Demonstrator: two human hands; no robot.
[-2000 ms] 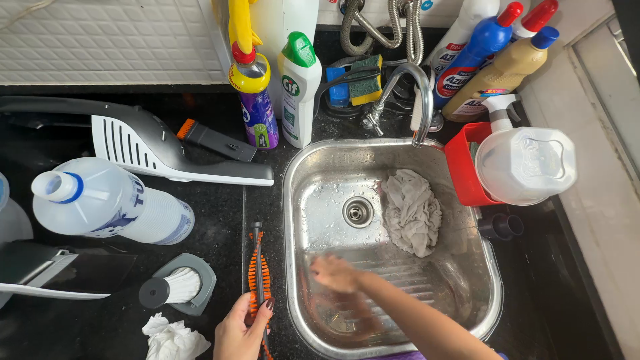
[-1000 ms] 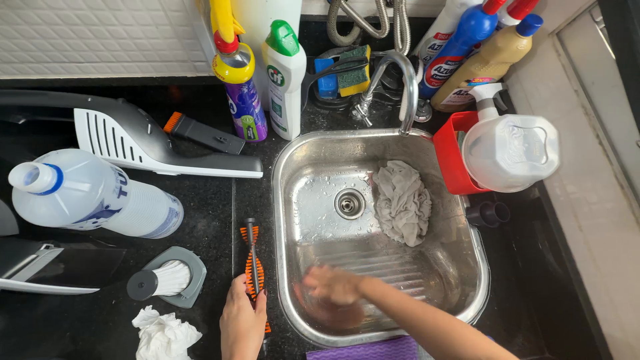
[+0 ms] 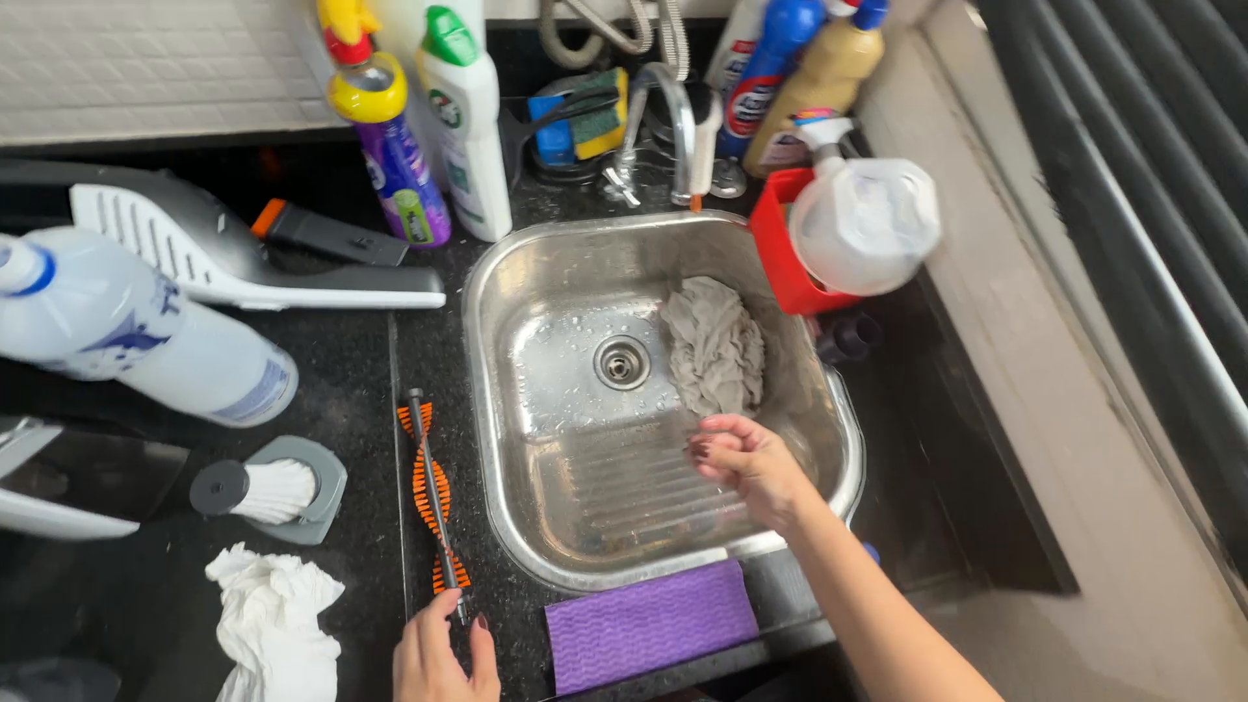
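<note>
A vacuum brush roll with orange bristles point(image 3: 432, 497) lies on the black counter, left of the steel sink point(image 3: 546, 556). My left hand point(image 3: 444, 653) is at its lower end, thumb and fingers apart on either side of the tip; whether they press on it is not clear. Over the sink's ribbed floor is my right hand point(image 3: 746, 463), fingers curled and slightly blurred; whether something small is between the fingertips cannot be told. Just beyond it a crumpled grey cloth point(image 3: 717, 346) lies in the sink, right of the drain point(image 3: 621, 362). A purple cloth point(image 3: 651, 624) rests along the front edge.
Left stand a pleated filter point(image 3: 278, 490) on a grey part, crumpled white paper point(image 3: 273, 624), a large plastic bottle point(image 3: 146, 327) and a handheld vacuum body point(image 3: 244, 263). Behind are cleaner bottles point(image 3: 468, 127), sponges point(image 3: 597, 115) and the faucet point(image 3: 673, 117). A red caddy point(image 3: 785, 249) sits at right.
My right hand has moved from the sink's lower left toward the grey cloth. My left hand has shifted down to the brush roll's lower end. More of the purple cloth shows as the view moved.
</note>
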